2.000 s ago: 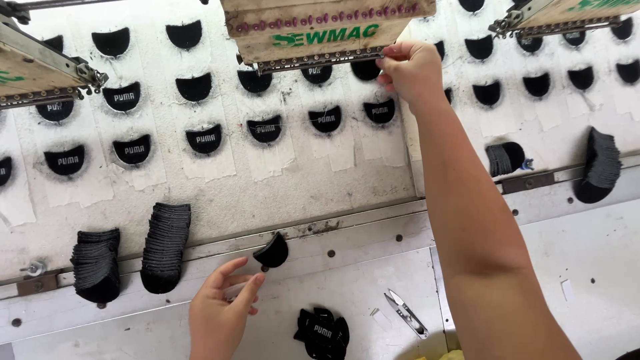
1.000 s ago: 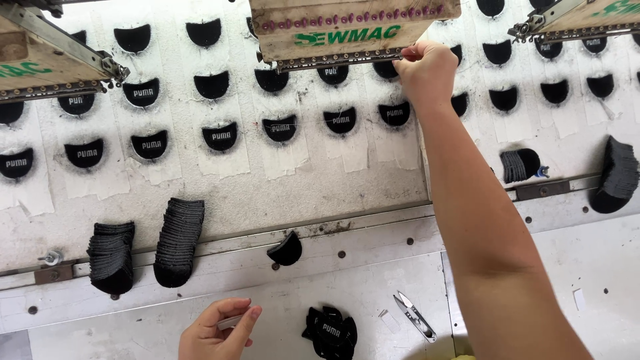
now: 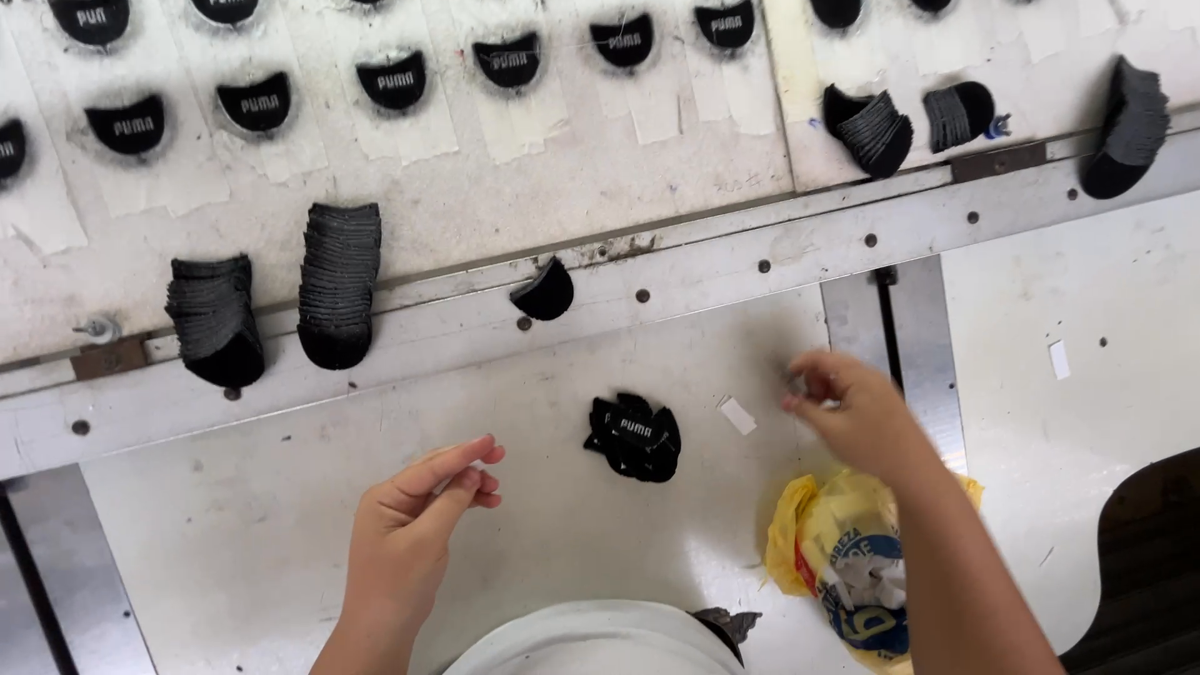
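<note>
My left hand (image 3: 408, 534) hovers over the lower table with thumb and fingertips close but slightly apart; I see nothing held. My right hand (image 3: 848, 412) is curled and blurred at the right, with a small blurred greyish thing at its fingertips, apparently the thread snips. Between the hands lies a loose pile of black lettered fabric patches (image 3: 637, 441). A single black patch (image 3: 546, 291) rests on the metal rail. Two overlapping stacks of dark patches (image 3: 339, 281) (image 3: 217, 323) stand further left. Rows of lettered black patches (image 3: 392, 82) lie on the white work surface.
The metal rail (image 3: 712, 281) with screws crosses the view. More patch stacks (image 3: 869, 129) (image 3: 1125, 131) are at the right. A yellow plastic bag (image 3: 797, 534) sits beneath my right forearm. A white paper slip (image 3: 736, 415) lies near my right hand; a dark opening (image 3: 1158, 553) is lower right.
My right hand has come down from the embroidery machine head to the lower table. The thread snips no longer show on the table. Earlier my left hand was at the single patch. The view has shifted down.
</note>
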